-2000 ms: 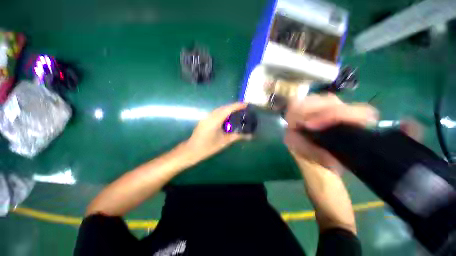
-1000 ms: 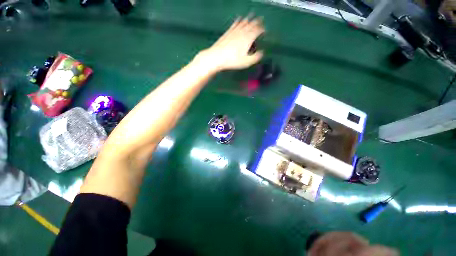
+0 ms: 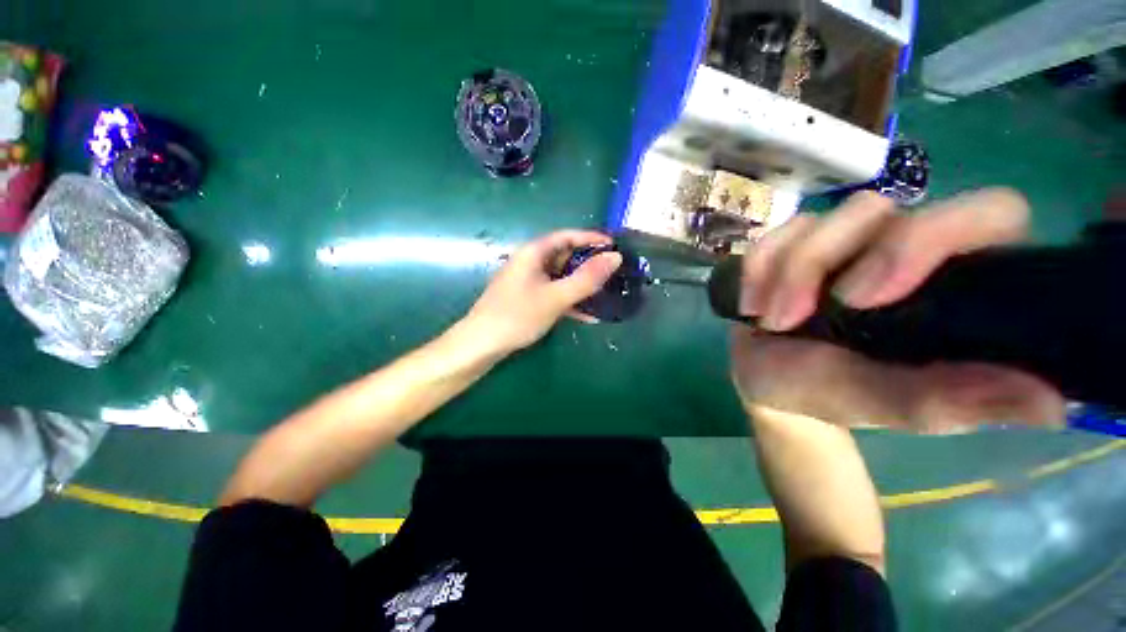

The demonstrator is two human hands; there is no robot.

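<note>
My left hand (image 3: 543, 286) holds a small round black unit (image 3: 614, 286) on the green bench, just below the feeder's front. My right hand (image 3: 864, 309) grips the thick black electric screwdriver (image 3: 975, 303), which lies nearly level and points left. Its thin bit reaches to the right side of the unit, at or very near it; contact is hard to tell. The white and blue screw feeder (image 3: 772, 111) stands above, with its pick-up plate (image 3: 729, 204) facing me.
Another round unit (image 3: 499, 120) stands on the bench (image 3: 371, 333) left of the feeder. One (image 3: 908, 170) is at its right. Far left are a purple-lit unit (image 3: 154, 161), a bubble-wrap bag (image 3: 99, 266), a red-yellow packet (image 3: 19, 124) and a person's grey sleeve (image 3: 37, 457).
My left hand has come back from the far side of the bench and now holds a black unit. My right hand has risen into view with the screwdriver. The camera view has shifted.
</note>
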